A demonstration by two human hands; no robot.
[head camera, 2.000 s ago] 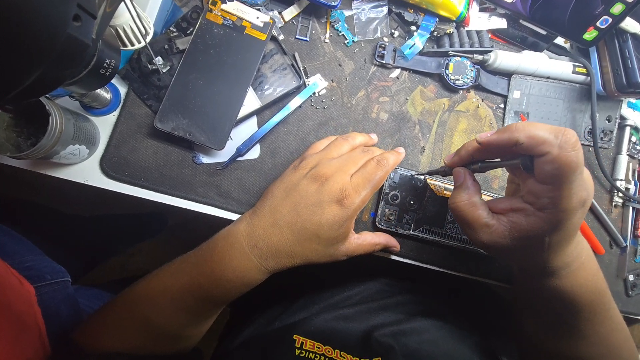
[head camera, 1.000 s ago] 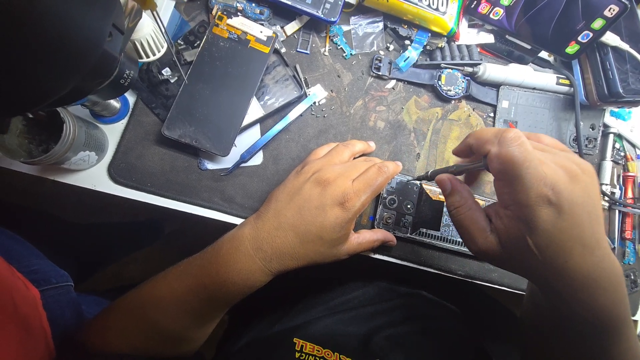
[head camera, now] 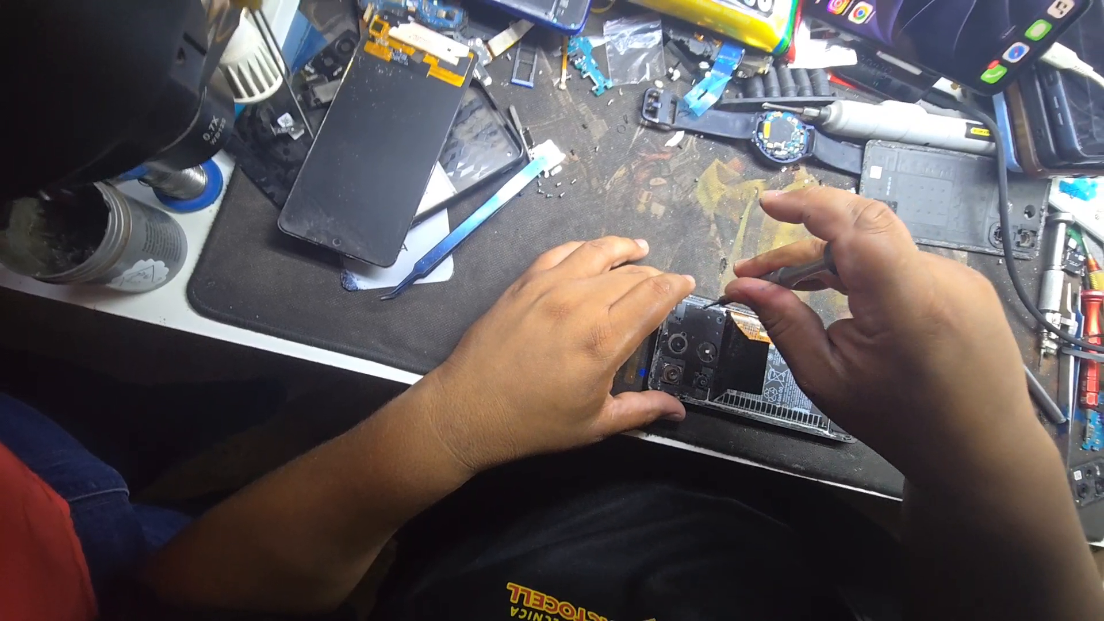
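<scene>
An opened smartphone [head camera: 746, 371] lies at the mat's front edge, its camera lenses, black film and battery area exposed. My left hand [head camera: 569, 336] grips its left end, with the fingers at the upper corner and the thumb at the lower one. My right hand [head camera: 871, 293] holds a slim screwdriver [head camera: 804, 273] between thumb and fingers, its thin tip at the phone's upper edge beside the camera module. The hand hides part of the screwdriver's handle and the phone's right part.
Left of the hands lie a phone display [head camera: 379, 147] and blue tweezers [head camera: 474, 220] near small loose screws. Behind are a disassembled smartwatch [head camera: 780, 138], a pen-shaped tool [head camera: 906, 125] and a phone back cover [head camera: 949, 198]. A dark cable [head camera: 1005, 198] runs at right. A jar [head camera: 142, 241] stands at left.
My right hand's fingers have shifted on the screwdriver, the index finger now raised away from it. My left hand has stayed on the phone.
</scene>
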